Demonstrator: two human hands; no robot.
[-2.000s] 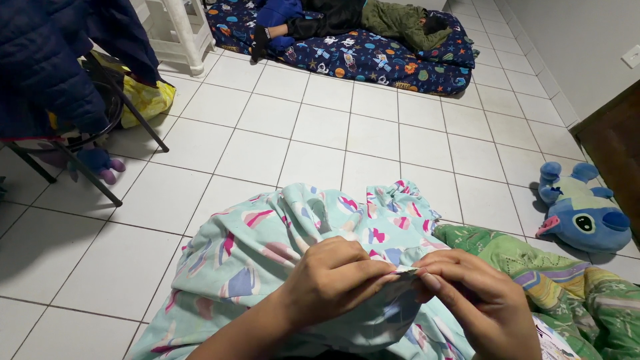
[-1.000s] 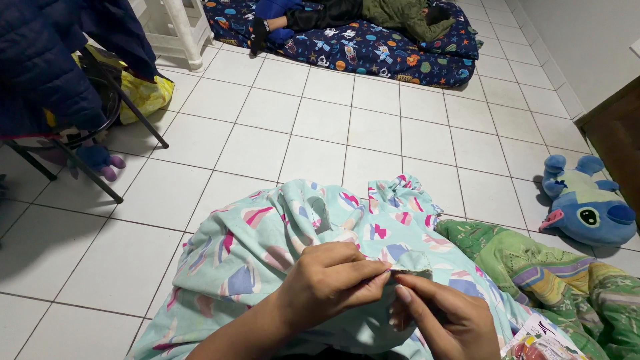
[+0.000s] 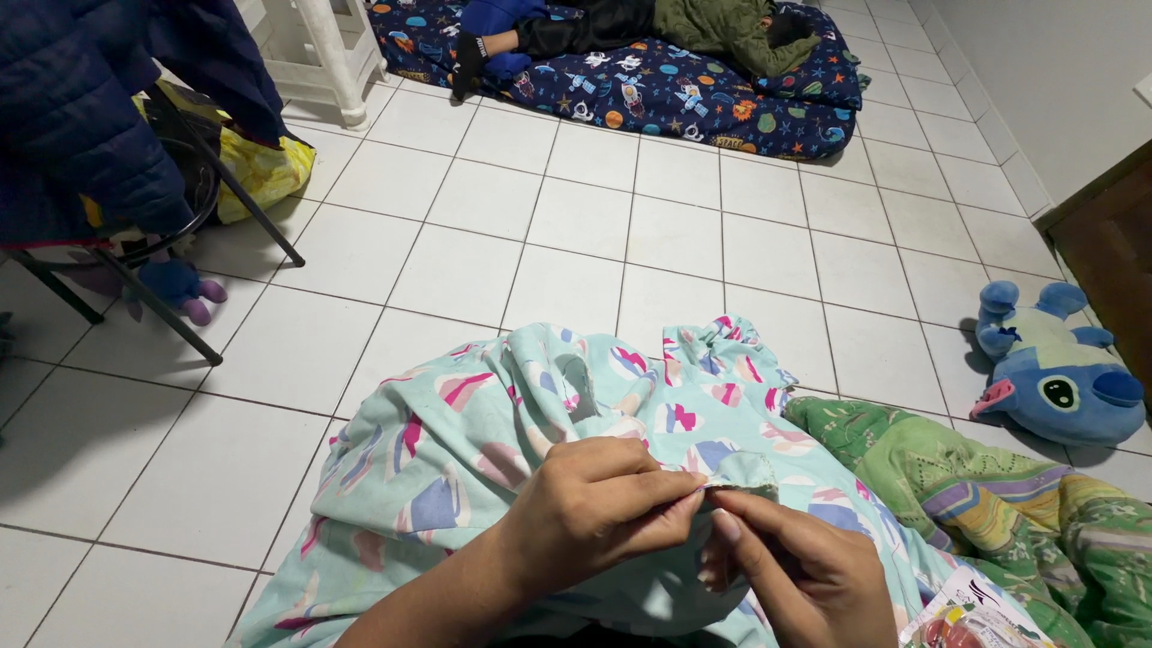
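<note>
A mint-green printed cloth (image 3: 432,459) with pink, white and blue shapes lies spread over my lap. My left hand (image 3: 598,504) pinches an edge of it between thumb and fingers. My right hand (image 3: 801,558) is close beside, its thumb and index fingertips at the same edge, just right of the left fingertips. A small flap of the cloth stands up above the right fingers. Whether a needle or thread is between the fingertips cannot be seen. Part of the cloth is gathered into ruffles at its far end.
A green patterned cloth (image 3: 954,468) and a package (image 3: 972,616) lie at the right, near a blue plush toy (image 3: 1062,369). A metal-legged chair (image 3: 238,211) with a dark jacket (image 3: 81,117) stands left. Beyond, a person lies on a space-print mattress (image 3: 630,94).
My right hand has moved down slightly from where it was two seconds ago, and its fingers are differently bent. My left hand still pinches the cloth. The package shows more than two seconds ago.
</note>
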